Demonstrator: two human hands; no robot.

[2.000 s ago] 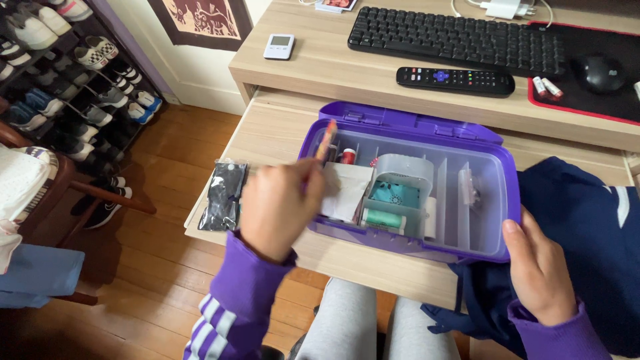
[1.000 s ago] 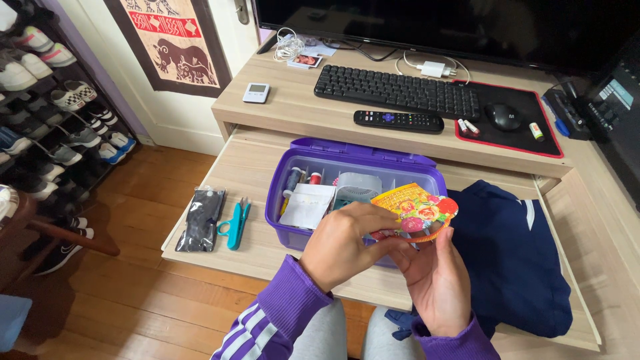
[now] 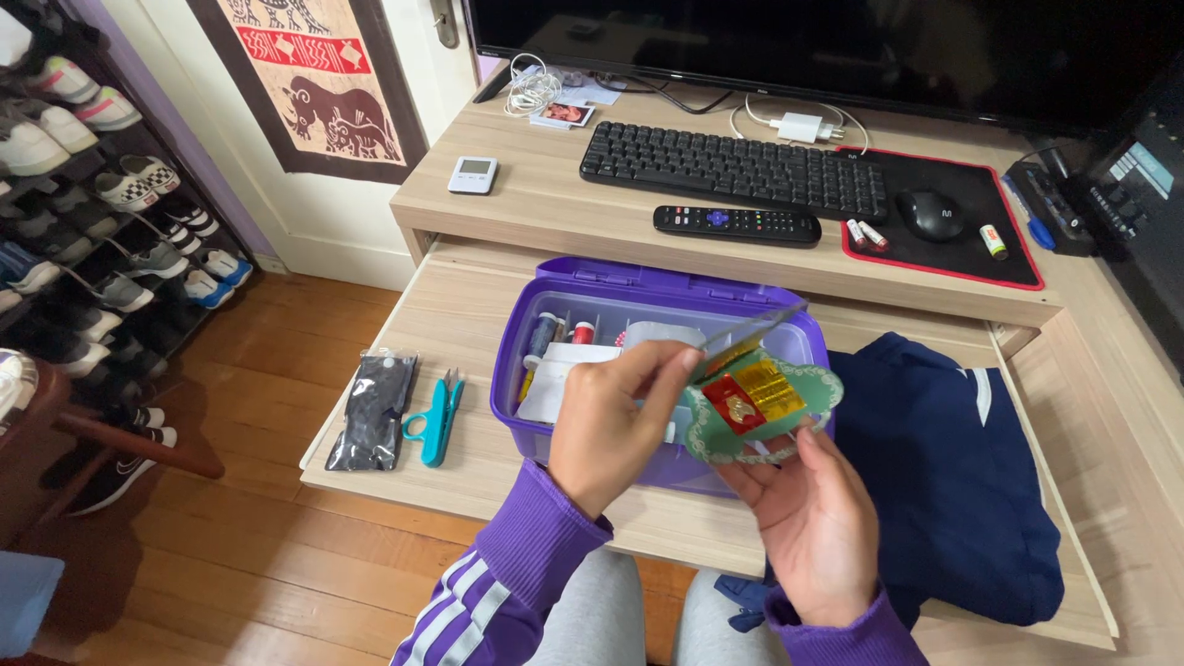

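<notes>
A green card packet with gold and red foil (image 3: 763, 402) is spread above the purple sewing box. My left hand (image 3: 620, 416) pinches its raised flap between thumb and fingers. From below and the right, my right hand (image 3: 814, 509) holds the green part. Under them the open purple plastic box (image 3: 518, 324) holds thread spools, among them a dark blue one (image 3: 541, 339) and a red one (image 3: 583, 333), and a white paper piece (image 3: 555, 379). Left of the box lie teal thread snips (image 3: 435, 421) and a clear packet with black contents (image 3: 372, 412). My hands hide part of the box.
Dark blue folded fabric (image 3: 934, 472) lies right of the box on the pull-out shelf (image 3: 462, 486). On the desk above are a keyboard (image 3: 731, 166), a remote control (image 3: 737, 225), a mouse (image 3: 930, 215), batteries (image 3: 992, 242) and a small white digital device (image 3: 474, 175).
My hands have come together over the box and hold the packet, whose colorful outside showed one second ago; its green and foil side now shows. The snips, in view since one second ago, have not moved.
</notes>
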